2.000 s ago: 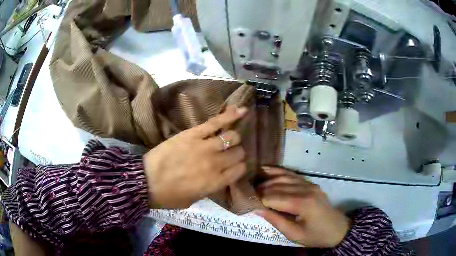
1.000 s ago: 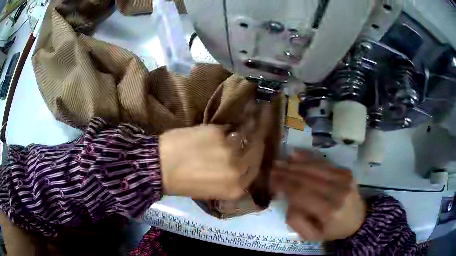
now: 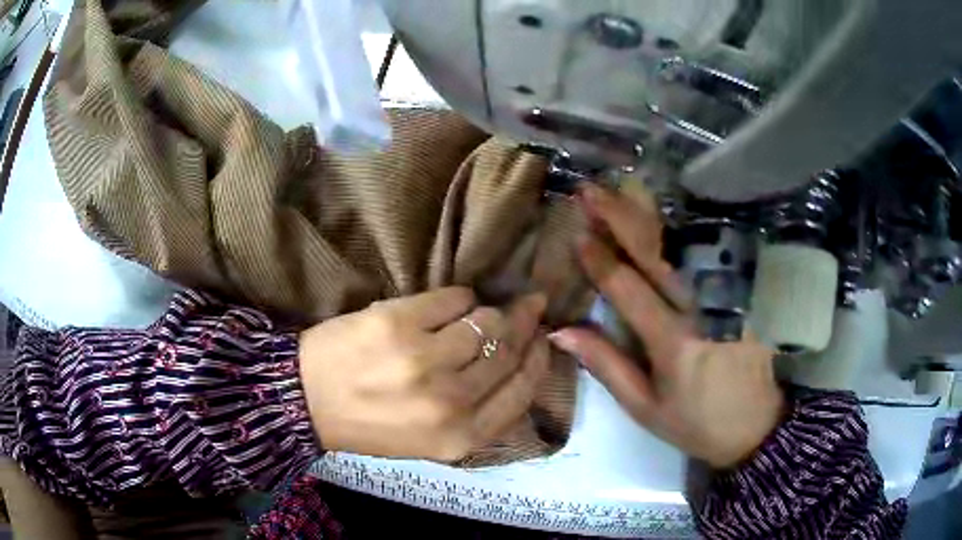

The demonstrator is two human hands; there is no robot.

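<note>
The tan-brown ribbed garment piece (image 3: 359,222) lies bunched from the upper left to under the machine head, its edge at the presser foot (image 3: 575,177). My left hand (image 3: 427,374), with a ring, grips the cloth in front of the foot between thumb and fingers. My right hand (image 3: 675,332) is spread at the cloth's right edge, its index fingertip close to the foot and its thumb near my left fingertips. It holds nothing that I can see. The end of the cloth hangs in folds below my left hand.
The pale grey sewing machine head (image 3: 570,63) stands above the cloth. Cream tension knobs (image 3: 793,297) are right of my right hand. A white translucent bar (image 3: 343,79) hangs left of the head. A ruler-marked strip (image 3: 475,498) runs along the table's front edge.
My right hand has moved up along the cloth edge to beside the foot, fingers spread. My left hand has stayed on the cloth, its fingertips now pinching it. The camera view has moved closer to the machine.
</note>
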